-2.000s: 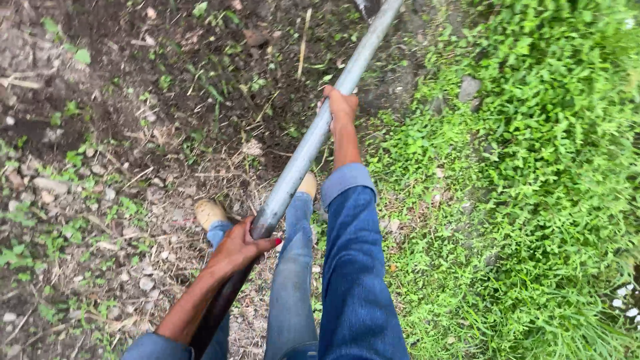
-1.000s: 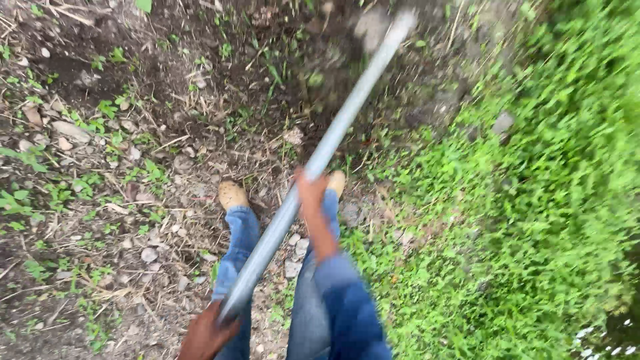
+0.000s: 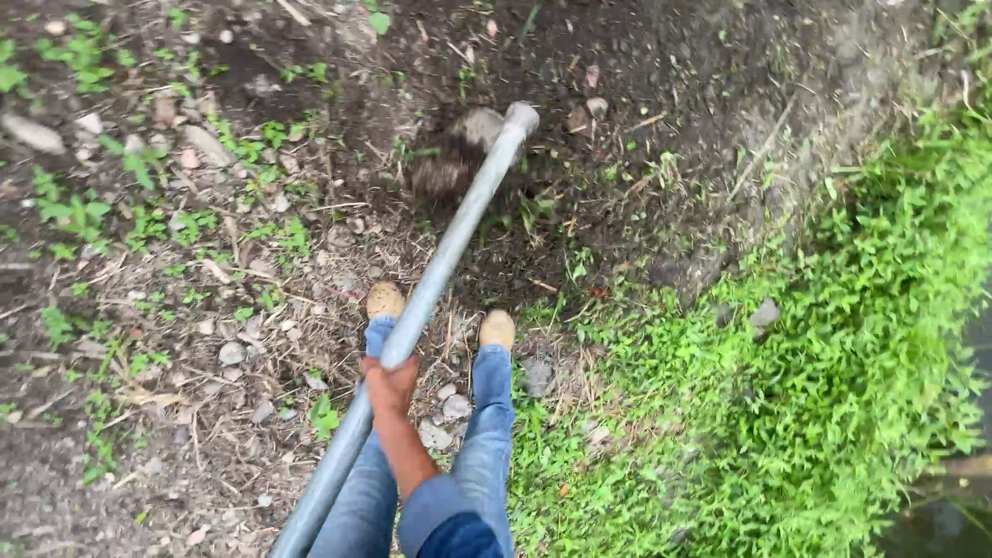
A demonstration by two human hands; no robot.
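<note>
A long grey metal pole (image 3: 442,267) slants from the bottom edge up to the right. My right hand (image 3: 390,384) is closed around it near my feet, with a denim cuff behind the wrist. At the pole's upper end is a pale rounded fitting or collar (image 3: 522,118). Beside and partly under that end lies a blurred brown and grey mass (image 3: 446,167), perhaps a tool head with soil; its exact shape cannot be told. The lower end of the pole runs out of the frame, and my left hand is out of view.
My tan shoes (image 3: 497,329) stand on dirt with stones (image 3: 232,353), dry stalks and small weeds. Dark bare soil (image 3: 620,46) lies ahead. Low green plants (image 3: 736,418) cover the right side, and dark water (image 3: 938,527) shows at the lower right edge.
My left hand, on the lower part of the pole in both earlier frames, has gone out of view. My right hand and the pole have moved down and left in the view, which has shifted.
</note>
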